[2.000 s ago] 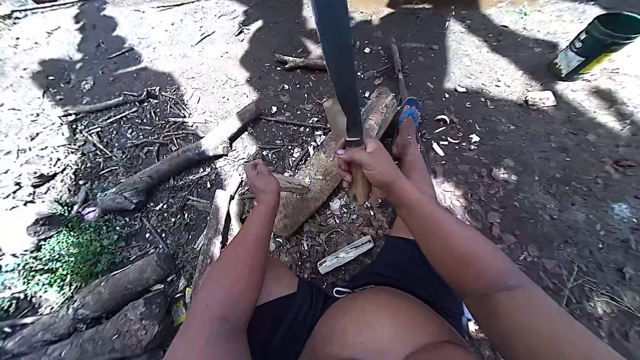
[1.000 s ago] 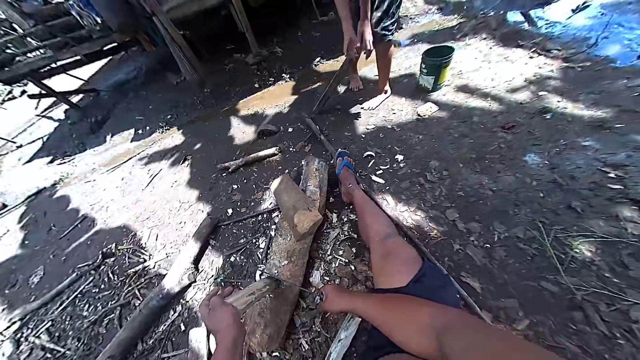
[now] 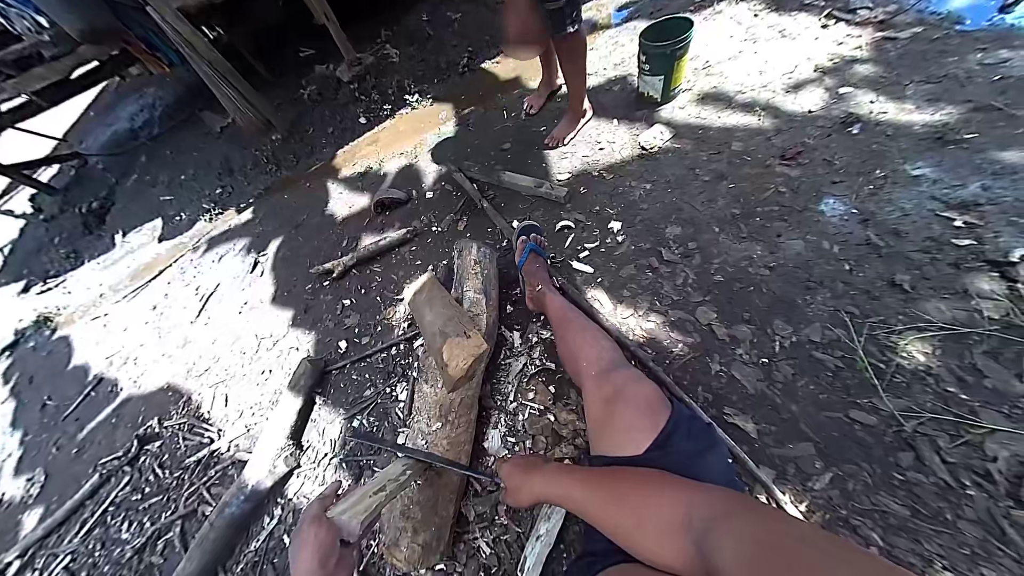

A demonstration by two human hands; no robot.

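Observation:
My left hand [image 3: 322, 538] grips the near end of a short split piece of wood [image 3: 374, 498], whose far end lies over a long log [image 3: 436, 416] on the ground. In my right hand [image 3: 524, 480] is a machete; its narrow dark blade [image 3: 420, 454] lies across the far end of that piece, pointing left. The fist hides the handle. Farther up the same log rests a short thick chunk of wood [image 3: 444, 328]. A pale split stick [image 3: 542, 540] lies beside my right hand, partly under the forearm.
Another person's bare legs [image 3: 570, 80] stand at the top, near a green bucket [image 3: 666, 60]. A long charred log [image 3: 256, 480] lies at left, with twigs around it. My sandalled foot [image 3: 531, 256] is beside the log's far end. Wooden posts [image 3: 212, 68] rise at upper left.
The machete, raised upright two seconds ago, is down across the held wood. The other person's hands and long blade, seen a second ago, are no longer distinct. The view has swung upward since the first frame.

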